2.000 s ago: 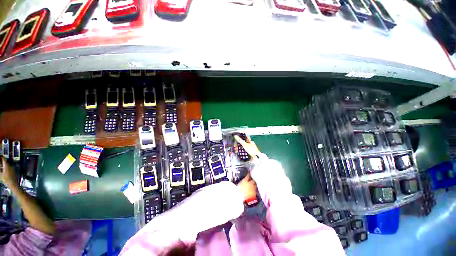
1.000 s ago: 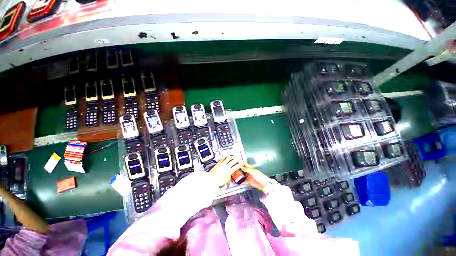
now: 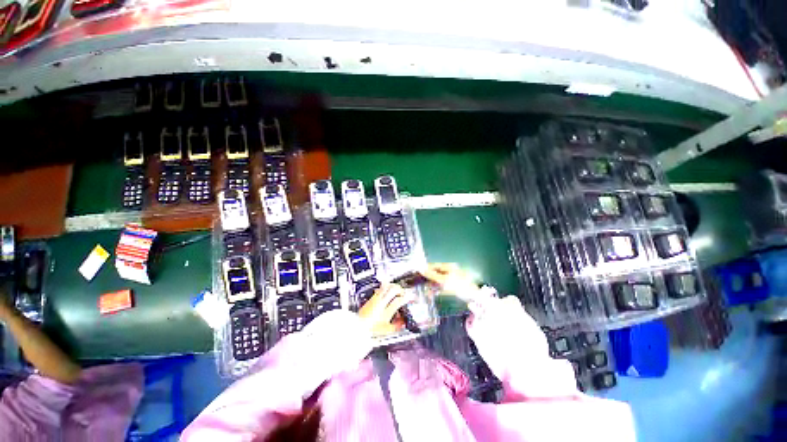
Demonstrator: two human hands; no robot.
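A clear blister tray (image 3: 224, 345) holds open flip phones in two rows, several with lit screens. The far-row phone at the right end (image 3: 396, 237) stands open with its keypad showing. My left hand (image 3: 385, 309) is over the tray's near right corner, on a dark phone (image 3: 414, 311) that is partly covered by the fingers. My right hand (image 3: 452, 280) is just right of it at the tray's right edge, blurred, its fingers near that phone's upper end. Whether it grips anything cannot be made out.
Stacked trays of closed phones (image 3: 604, 207) stand at right, with lower trays (image 3: 591, 358) below the bench edge. Open phones (image 3: 200, 177) stand behind on a brown mat. Cards (image 3: 135, 250) lie at left. Another person's arm (image 3: 39, 345) is at far left. A white shelf (image 3: 414, 52) spans above.
The orange-red piece seen between my hands a second ago no longer shows. My right hand has moved up and right, slightly away from my left. The view has shifted a little.
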